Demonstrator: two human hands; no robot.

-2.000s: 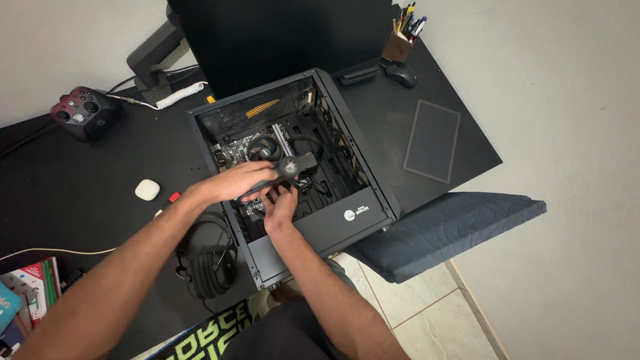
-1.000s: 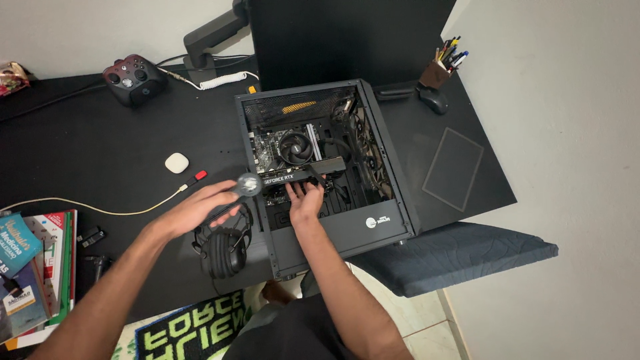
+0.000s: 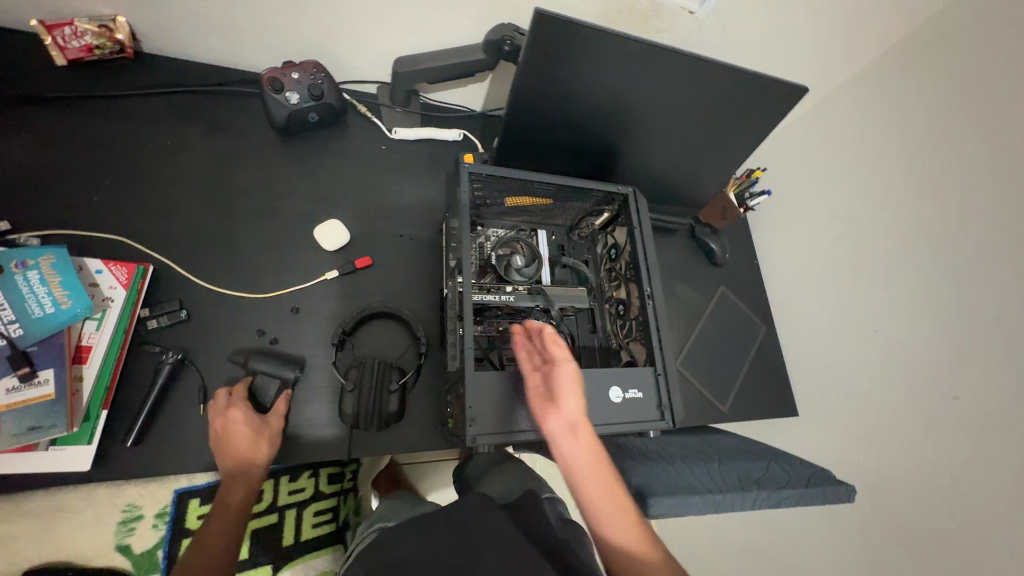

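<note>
My left hand (image 3: 246, 424) grips a dark pistol-shaped tool (image 3: 272, 372), slightly blurred, low over the desk between the microphone and the headphones. It looks like a compact blower or driver; its exact kind cannot be told. My right hand (image 3: 548, 372) holds nothing, its fingers extended over the lower part of the open computer case (image 3: 560, 400). Inside the case, a graphics card (image 3: 528, 297) lies just beyond my right fingertips, with the round CPU cooler fan (image 3: 518, 260) above it. Case fans (image 3: 614, 252) line the right side. Small dark pieces (image 3: 262, 332) lie near the tool.
Over-ear headphones (image 3: 372, 392) lie left of the case; a microphone (image 3: 154, 396), USB sticks (image 3: 164, 314) and books (image 3: 104, 360) are farther left. A white cable (image 3: 200, 286), a game controller (image 3: 302, 96), a monitor (image 3: 640, 100), a mouse (image 3: 710, 242) and a pen holder (image 3: 722, 210) also stand around.
My left hand has moved left with the dark tool, from over the graphics card to the desk beyond the headphones. My right hand has drawn back from inside the case. The view has shifted left.
</note>
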